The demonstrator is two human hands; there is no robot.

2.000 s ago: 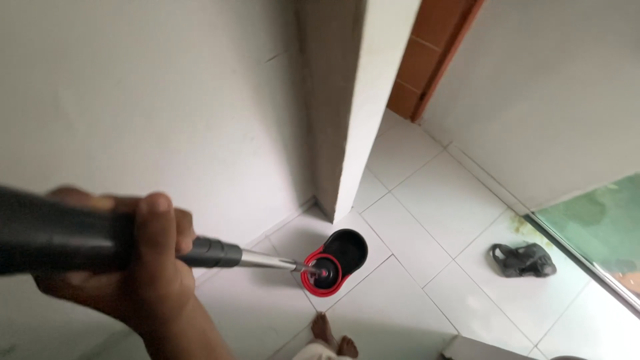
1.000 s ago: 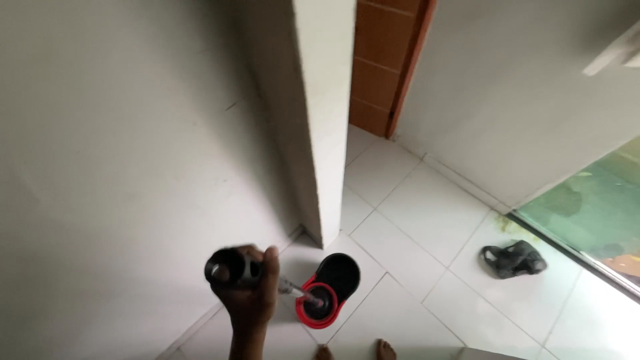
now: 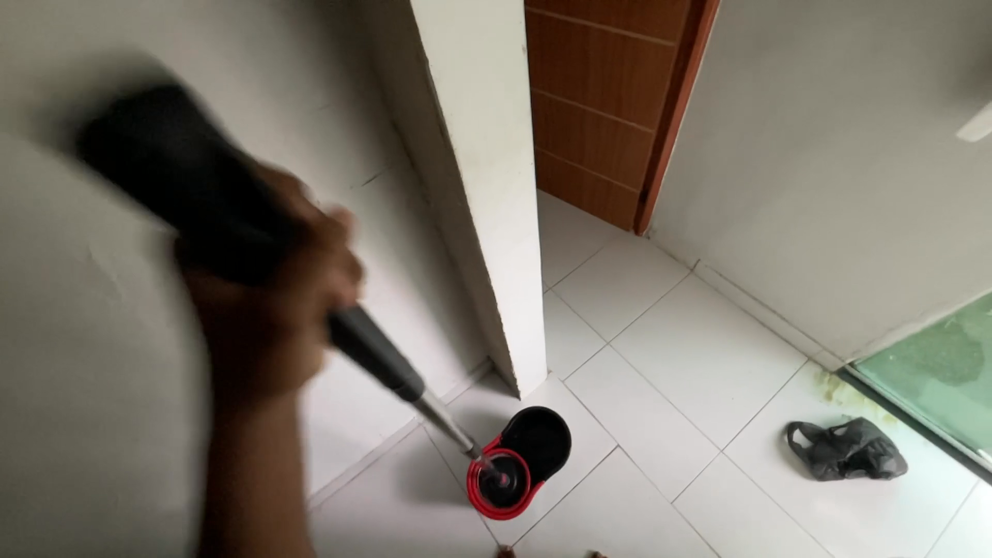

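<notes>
My left hand (image 3: 271, 287), blurred, is closed around the black grip of a spin mop handle (image 3: 376, 353) at the left of the head view. The metal pole slants down to the right, its lower end in the red-rimmed spin basket of a black and red mop bucket (image 3: 537, 442). That bucket stands on the white tiled floor near the foot of a wall's end. The mop head inside the basket cannot be made out clearly. My right hand is out of view.
A white wall end (image 3: 496, 194) rises just behind the bucket, with a brown wooden door (image 3: 601, 101) beyond it. A black plastic bag (image 3: 845, 449) lies on the floor at the right, near a green glass panel (image 3: 938, 376). Toes show at the bottom edge.
The mop handle's tilt has shifted between frames, with my left hand staying closed on its grip. Its lower end remains in the bucket's basket.
</notes>
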